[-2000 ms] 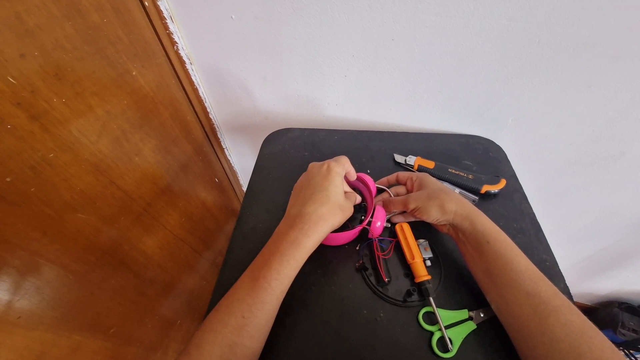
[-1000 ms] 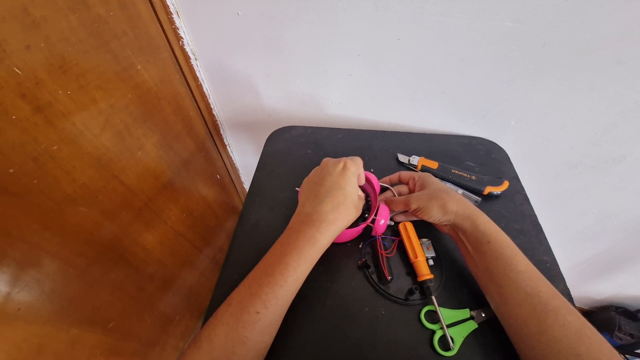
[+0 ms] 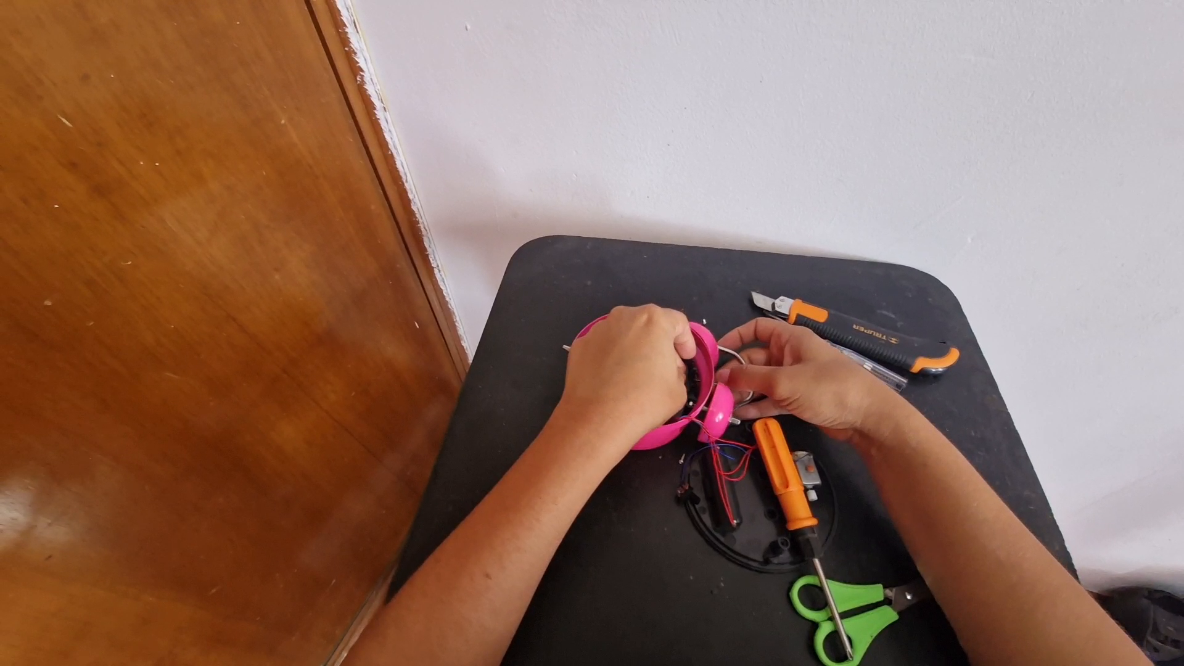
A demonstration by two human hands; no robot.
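A pink twin-bell alarm clock case (image 3: 661,437) lies on the black table, its inside partly hidden. My left hand (image 3: 634,365) is over the case with its fingers inside the rim; whether it grips a part is hidden. My right hand (image 3: 795,375) holds the wire handle (image 3: 737,355) beside the pink bell (image 3: 720,410). Red and blue wires (image 3: 731,458) run from the case to a round black back cover (image 3: 754,546). An orange-handled screwdriver (image 3: 782,472) rests across that cover, its shaft tip over green-handled scissors (image 3: 856,615).
An orange and black utility knife (image 3: 865,339), blade exposed, lies at the back right of the black table (image 3: 573,273). Beside it is a clear plastic item (image 3: 874,367), partly under my right hand. A white wall stands behind and a wooden panel (image 3: 185,277) at left.
My left hand has turned over the case, its back now facing up and hiding more of the inside. My right hand stays at the wire handle.
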